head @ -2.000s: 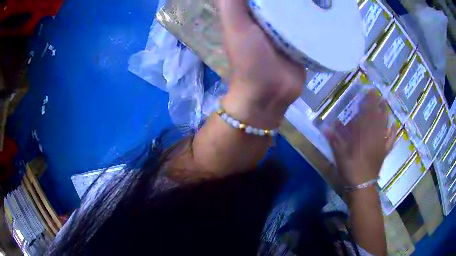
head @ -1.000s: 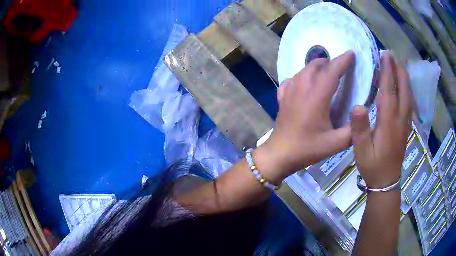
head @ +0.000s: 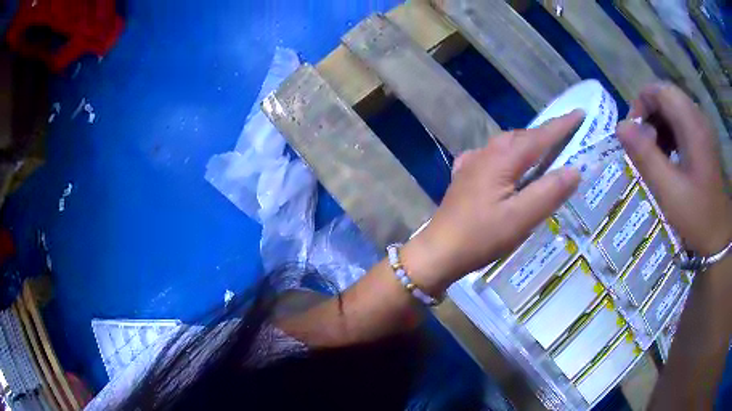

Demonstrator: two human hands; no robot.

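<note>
The white tape roll (head: 595,120) is tilted, with blue print on its edge. My left hand (head: 498,201), with a bead bracelet, holds it, index finger across its face. A printed tape strip (head: 594,152) runs from near my left thumb to my right hand (head: 682,160), whose thumb and fingertips pinch its end. Below lies the cell tray (head: 514,341) with pouch cells in two rows. Cells in the far row carry printed white strips. In the near row, one cell (head: 536,269) has a strip; several others look plain.
The trays lie on a wooden pallet (head: 353,152) with gaps between slats. Crumpled plastic film (head: 281,185) is on the blue floor (head: 160,177). A red object (head: 76,40) is at upper left, a stack of sheets (head: 32,353) at lower left, and a white tray (head: 128,341) beside it.
The roll has gone from facing up to tilted and lies lower, uncovering more pallet and cells. My right hand has moved right, and a tape strip now shows between the hands.
</note>
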